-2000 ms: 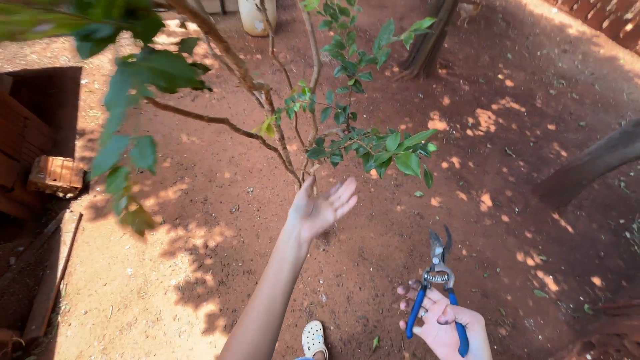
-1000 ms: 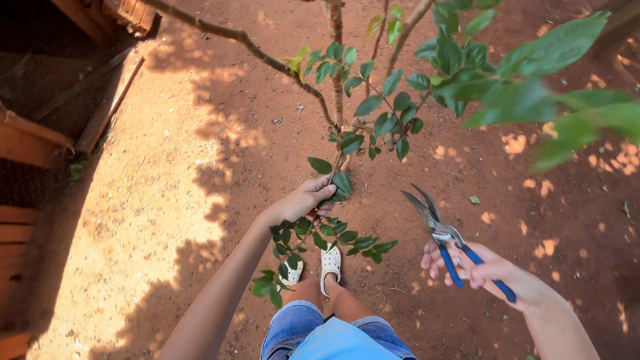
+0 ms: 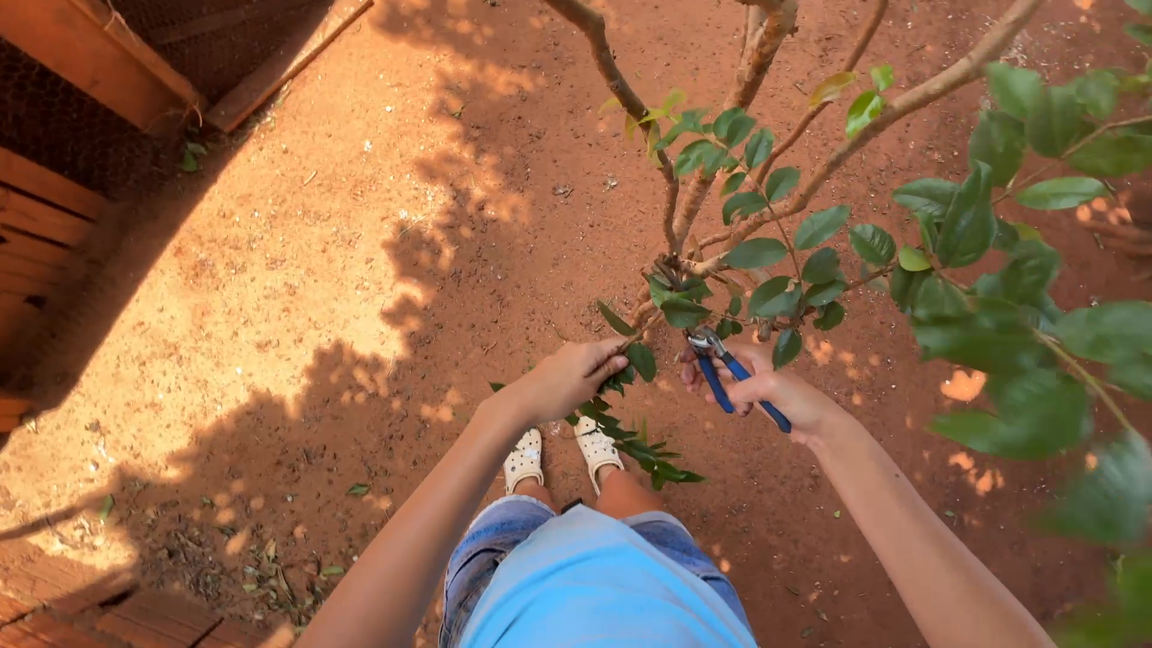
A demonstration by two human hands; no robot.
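Observation:
My left hand (image 3: 576, 376) grips a thin leafy branch (image 3: 641, 450), whose green leaves hang below it over my shoes. To its right, my right hand (image 3: 751, 387) holds pruning shears (image 3: 733, 371) with blue handles. Their metal head points up and left, among leaves near the base of the small tree's stems (image 3: 688, 211). The leaves partly hide the blades, so what lies between them cannot be told.
Leafy twigs (image 3: 999, 234) reach across the right side, close to the camera. A wooden structure with wire mesh (image 3: 99, 63) stands at the upper left. Wooden boards (image 3: 108, 603) lie at the lower left. Reddish bare soil (image 3: 297, 243) surrounds my white clogs (image 3: 596, 445).
The shears have moved from apart on the right to beside the branch, close to my left hand. Earlier my left hand was spread at the stems; now it grips a branch. The view has tilted down.

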